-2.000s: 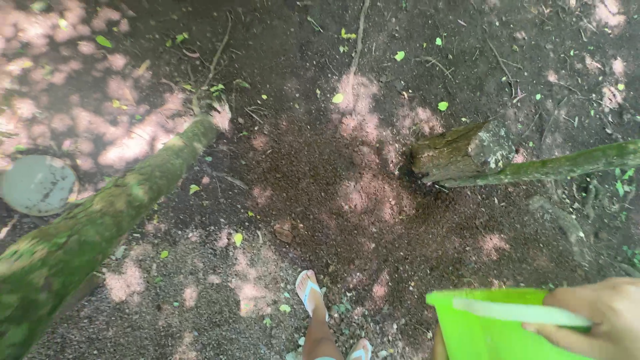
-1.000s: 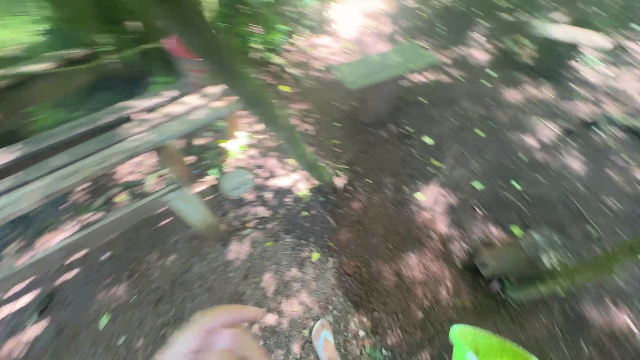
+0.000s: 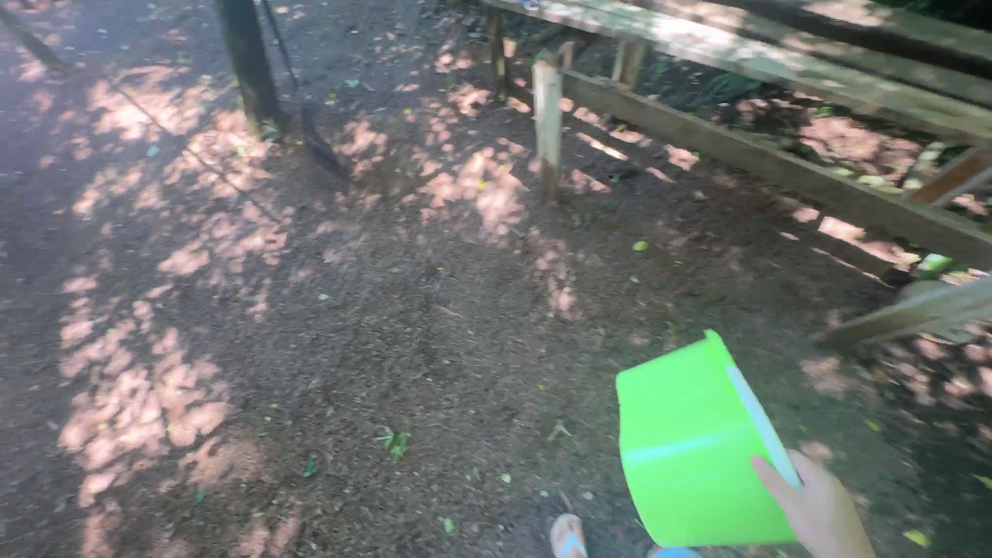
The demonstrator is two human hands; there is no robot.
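Note:
My right hand (image 3: 825,504) grips a bright green plastic container (image 3: 697,457) at the lower right, its thumb and fingers at a pale strip along the container's edge. The container is tilted on its side, and its inside is hidden from view. Below and to its left, a foot in a flip-flop (image 3: 568,536) stands on the dirt, and part of a second one shows at the bottom edge. My left hand is out of the frame.
Bare dirt with scattered leaves lies ahead. A wooden bench (image 3: 736,54) with a low rail (image 3: 744,151) runs along the upper right, and a short post (image 3: 548,124) stands before it. A tree trunk (image 3: 249,66) rises at the upper left.
The view has swung strongly to another part of the ground. More of the green container shows now, still in my right hand. My left hand, visible one second ago, has left the frame.

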